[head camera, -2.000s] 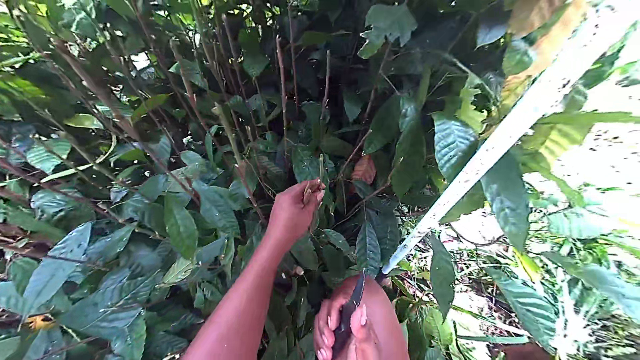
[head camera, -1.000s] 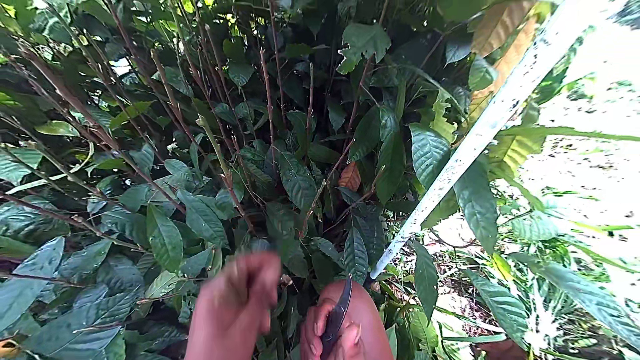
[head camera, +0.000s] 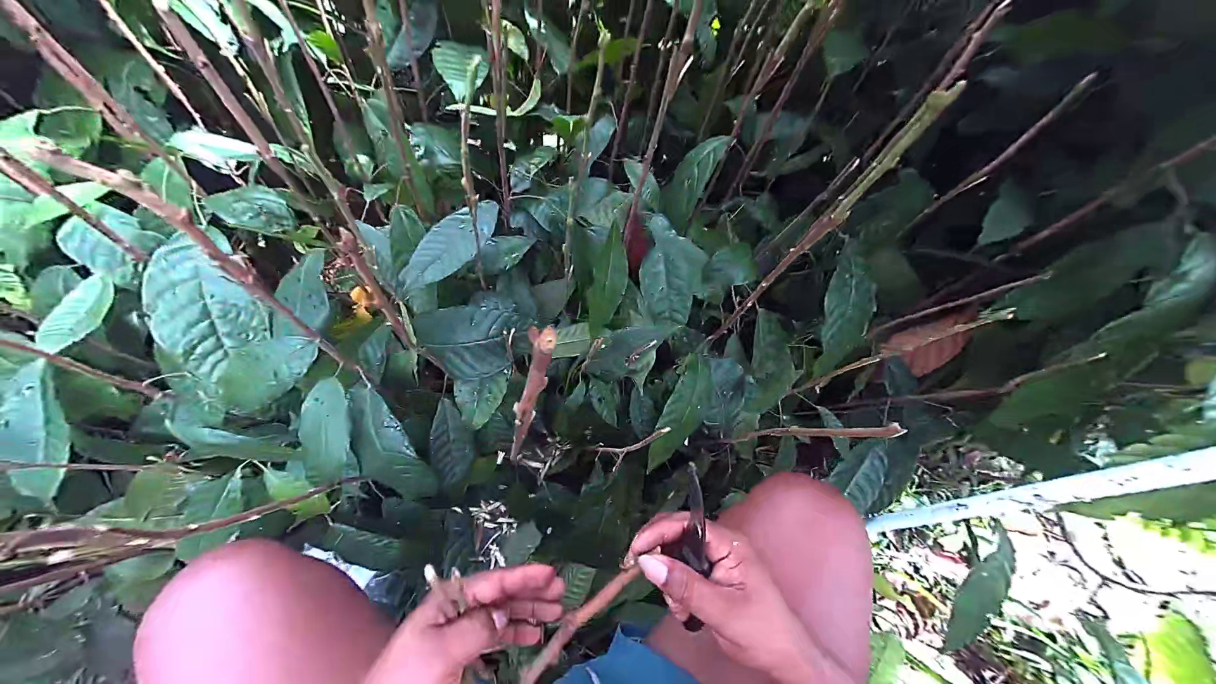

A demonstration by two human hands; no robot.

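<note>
My left hand is at the lower centre, its fingers loosely bent around thin cut twigs whose pale ends stick up by the thumb. In my right hand, just to the right, is a small dark curved-blade knife, its blade pointing up. A brown stem runs up from the bottom edge to the right thumb and fingertips, which seem to touch it. Ahead of the hands, a cut brown stub rises from the leaves.
Leafy shrubs with many bare cut stems spread ahead and to both sides. My knees flank the hands, with blue cloth between them. A whitish pole slants at the right above sunlit ground.
The view has swung left and down. My left hand, reaching up to a stem two seconds ago, is now low beside the right hand. The knife remains in my right hand.
</note>
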